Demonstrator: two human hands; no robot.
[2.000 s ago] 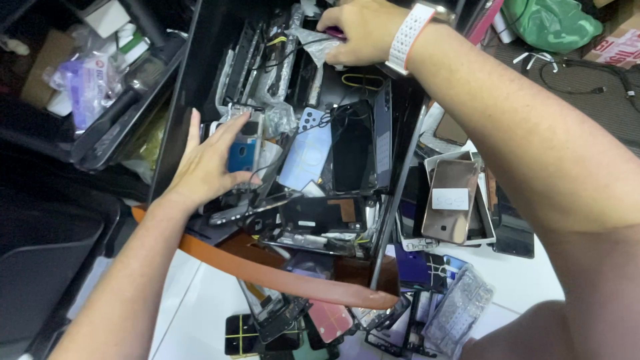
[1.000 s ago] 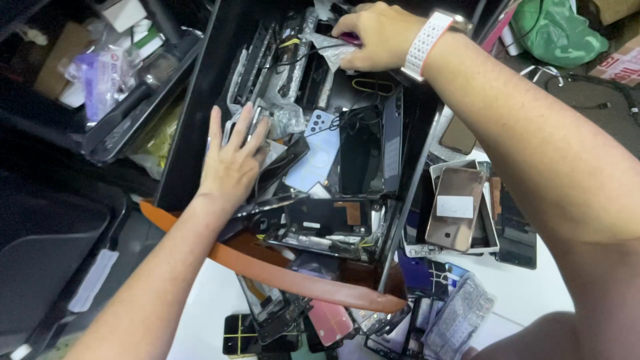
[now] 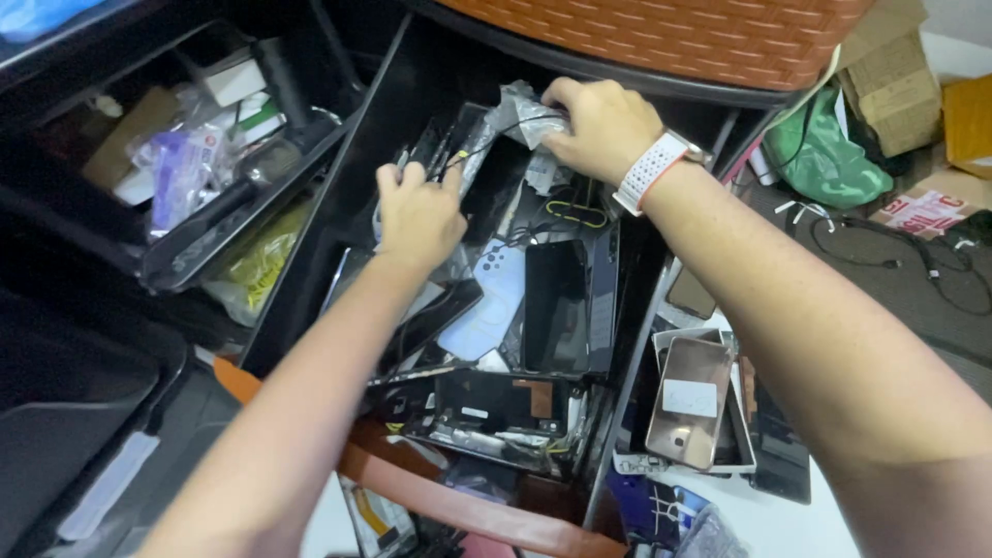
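Note:
A black plastic drawer [image 3: 310,209] stands pulled out, filled with phone parts. My left hand [image 3: 418,213] reaches in at its left, fingers down among thin dark parts; whether they grip one is hidden. At the back, my right hand [image 3: 601,128], below a white watch band, pinches crinkled clear plastic wrap [image 3: 523,112] with a thin black cable across it. Between and below the hands lie a light blue phone back cover [image 3: 488,302], a black phone screen [image 3: 556,306] and a dark phone frame [image 3: 604,294]. A black phone housing [image 3: 484,403] rests near the drawer's front.
Brown woven-pattern drawer front [image 3: 697,39] overhangs the back. At left is another open drawer [image 3: 232,209] with plastic bags. Right of the drawer, a gold phone [image 3: 690,403] lies on a white box [image 3: 744,457]. Beyond are a green plastic bag [image 3: 829,155], cables [image 3: 922,248] and cardboard boxes [image 3: 891,93].
My left hand has moved from the drawer's left middle toward its back. The blue part near it two seconds ago no longer shows. My right hand stays on the plastic wrap. The view has shifted toward the back.

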